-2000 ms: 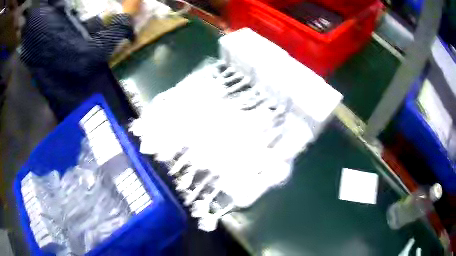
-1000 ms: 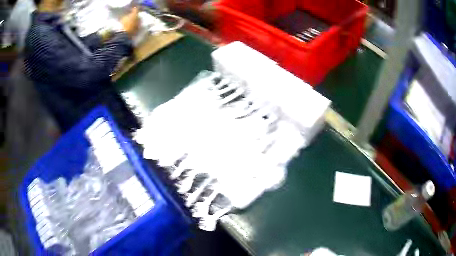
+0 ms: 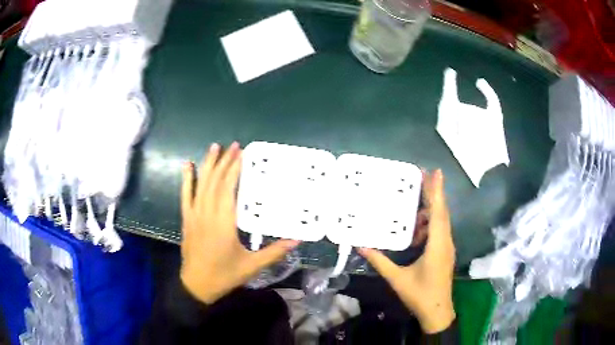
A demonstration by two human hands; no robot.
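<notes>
Two white power strips lie side by side, edges touching, outlet faces up, at the front of the bench: the left strip [image 3: 286, 192] and the right strip [image 3: 376, 202]. My left hand [image 3: 219, 226] is bare and holds the left strip's outer side, thumb at its lower edge. My right hand [image 3: 426, 259] is bare and holds the right strip's outer side, thumb at its lower edge. White cords leave the lower edges into clear plastic bags [image 3: 322, 283] that hang over the bench edge. A white cloth [image 3: 473, 128] lies alone at the right.
Stacked strips [image 3: 91, 23] with bagged cords stand left, more stacked strips [image 3: 581, 114] right. A white card [image 3: 268, 46] and clear bottle [image 3: 389, 32] are at the back. A blue bin [image 3: 111, 290] is lower left, a green bin [image 3: 472, 303] lower right.
The view has swung right and down from the left stack and blue bin to the bench in front of me. Both hands and the two strips now show; only a small white shape showed at the bottom edge before.
</notes>
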